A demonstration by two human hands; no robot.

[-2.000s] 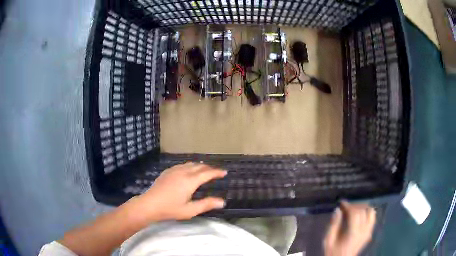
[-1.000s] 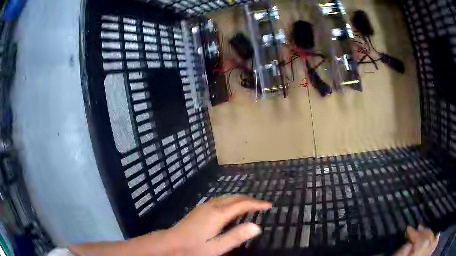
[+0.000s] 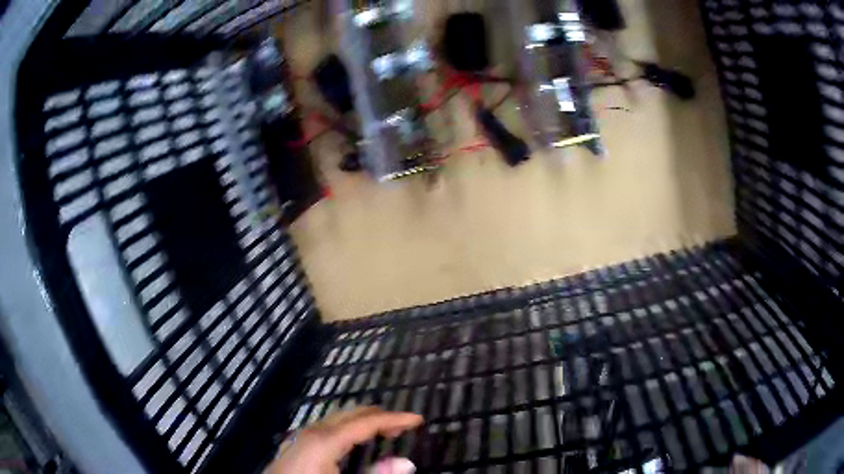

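A black slotted plastic crate fills most of the view, with brown cardboard on its bottom. Three display stands lie inside toward the far side: one at the left wall, one in the middle and one to the right. Black adapters with red and black wires lie between them. My left hand is at the crate's near side, cut off by the bottom edge, thumb and finger apart, holding nothing visible. Only a blurred sliver, possibly my right hand, shows at the bottom right edge.
The crate's left wall has a pale handle opening. A light grey-blue surface shows outside the crate at the left. The crate's right wall bends along the right rim of the picture.
The view has moved in closer over the crate and tilted. My left hand shows lower in the picture, and my right hand has nearly left it. The stands keep their places in the crate.
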